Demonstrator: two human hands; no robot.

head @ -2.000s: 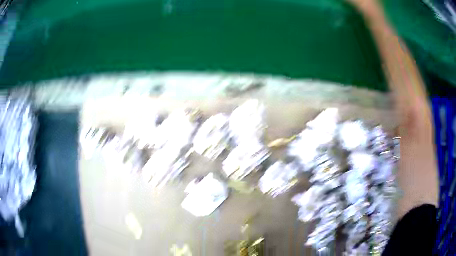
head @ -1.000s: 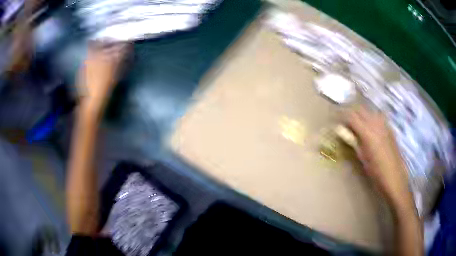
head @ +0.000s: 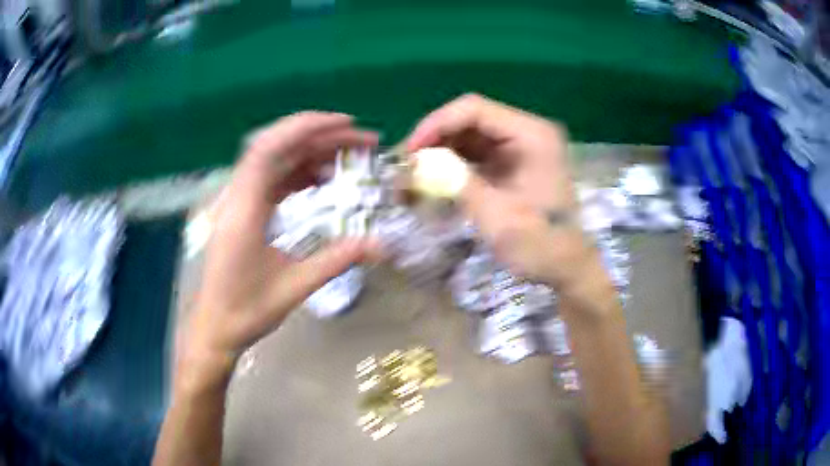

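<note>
My left hand (head: 241,246) is left of centre, thumb and fingers curved around a white housing (head: 353,177), blurred against the white pieces behind it. My right hand (head: 519,173) faces it from the right, with fingers bent close to the thumb. A pale cream cover shows at the thumb tip. Something small and dull lies between the two hands, too blurred to tell whether my right fingers grip it. A heap of brass contacts (head: 396,387) lies on the tan board (head: 300,400) below the hands. White inserts (head: 510,319) lie in clusters behind and right of the hands.
A large pile of white housings (head: 59,291) sits on the dark bench at left. The green conveyor belt (head: 382,55) runs across the back. Blue ridged trays (head: 764,273) stand at right, with pale crumpled plastic (head: 728,378) beside them.
The view has swung back to the belt. My left hand has come from the housing pile at left to the middle. My right hand has moved up from the brass to meet it.
</note>
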